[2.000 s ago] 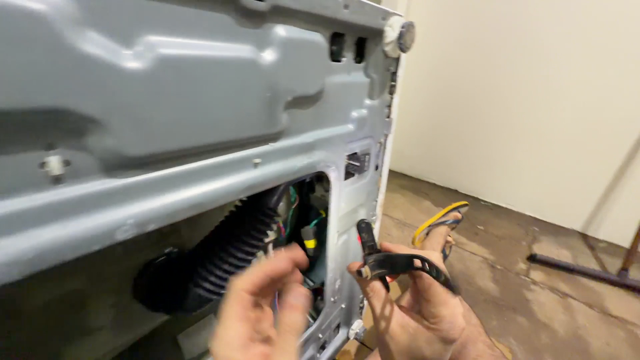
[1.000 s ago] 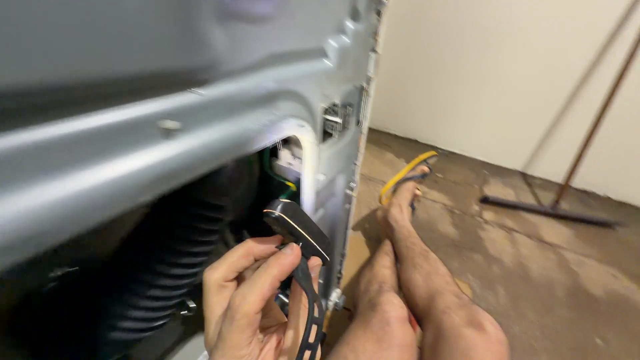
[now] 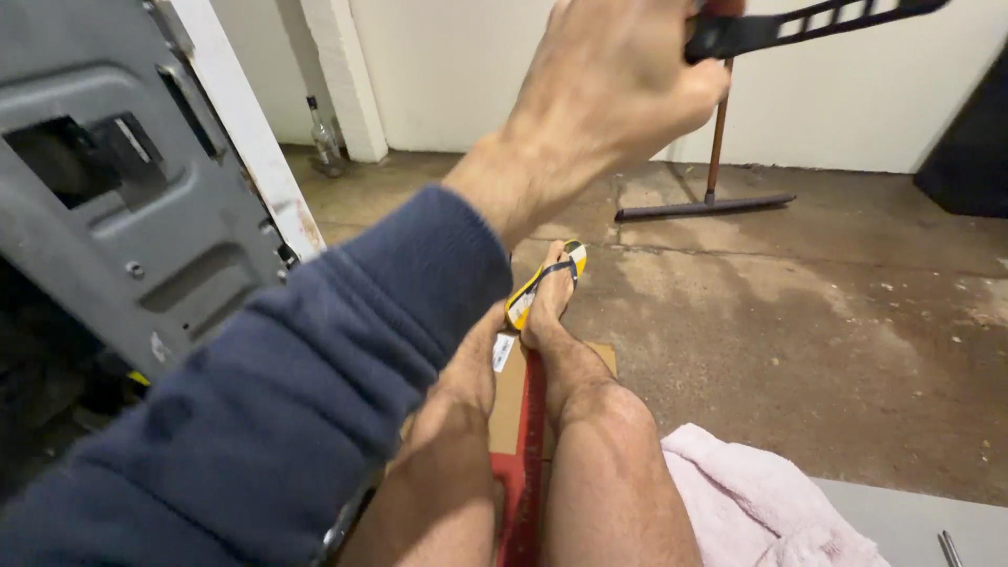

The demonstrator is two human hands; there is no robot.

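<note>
My left hand (image 3: 618,87), with a navy sleeve behind it, reaches across to the top of the view. Its fingers are closed on one end of a black slotted strap (image 3: 827,22), which points to the upper right. A small reddish patch shows above the grip, too blurred to name. My right hand is out of view. At the left stands a grey metal door panel (image 3: 71,260) with cut-out openings and a white edge, partly hidden behind the sleeve.
A floor squeegee (image 3: 706,207) leans by the white wall, a glass bottle (image 3: 323,142) farther left. My legs straddle a red metal piece (image 3: 524,480) and cardboard (image 3: 508,409). A pink towel (image 3: 748,480) and a metal tool (image 3: 950,549) lie at lower right; a black object (image 3: 972,150) stands at right.
My left hand has moved from beside the panel's opening to the upper right with the black strap. My right hand, seen two seconds ago, is out of view. The view has swung right.
</note>
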